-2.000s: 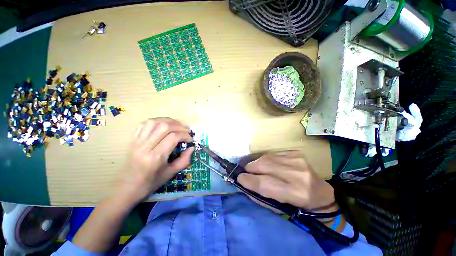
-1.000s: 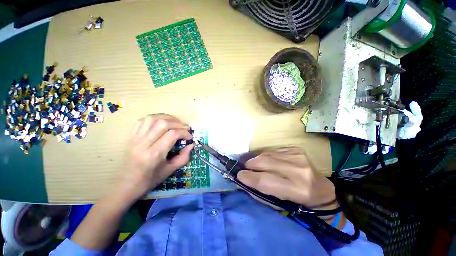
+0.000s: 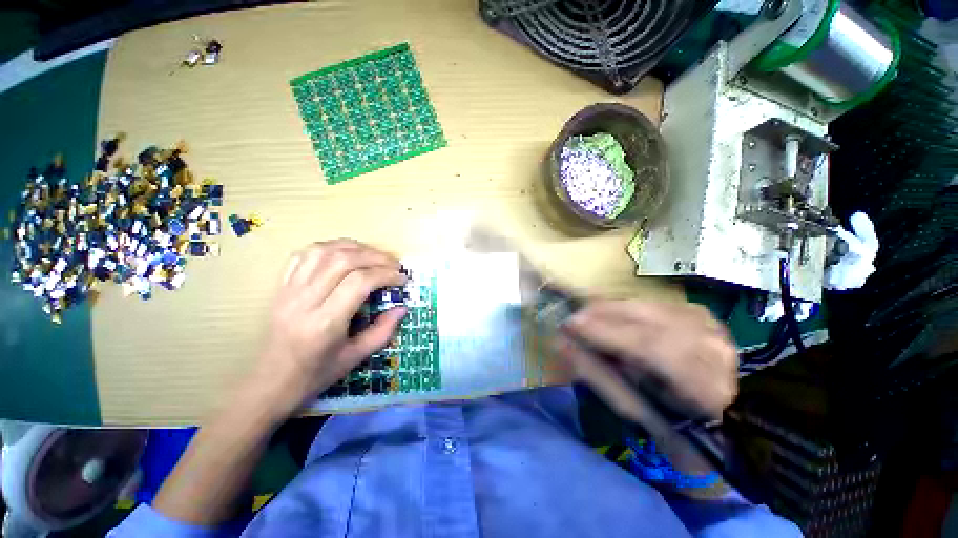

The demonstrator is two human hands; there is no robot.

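The green PCB panel (image 3: pixel 419 352) lies on a pale backing plate (image 3: pixel 479 326), with rows of dark squares on its lower left part. My left hand (image 3: pixel 341 305) rests over the panel's upper left, thumb and fingers closed around a dark component (image 3: pixel 387 297) at the panel. My right hand (image 3: pixel 651 352) is blurred, right of the plate, and holds the soldering iron (image 3: pixel 552 305). The iron is blurred too, and its tip is off the panel, pointing up and left.
A heap of small components (image 3: pixel 116 226) lies at left, a few more (image 3: pixel 203 53) at top left. A bare PCB panel (image 3: pixel 370 112) lies above. The cleaning pot (image 3: pixel 651 168), fan (image 3: pixel 609 37) and solder feeder (image 3: pixel 699 179) with its reel (image 3: pixel 840 53) stand at right.
My right hand has moved right with the iron, taking the tip off the panel and uncovering the pale plate. My left hand has stayed nearly in place.
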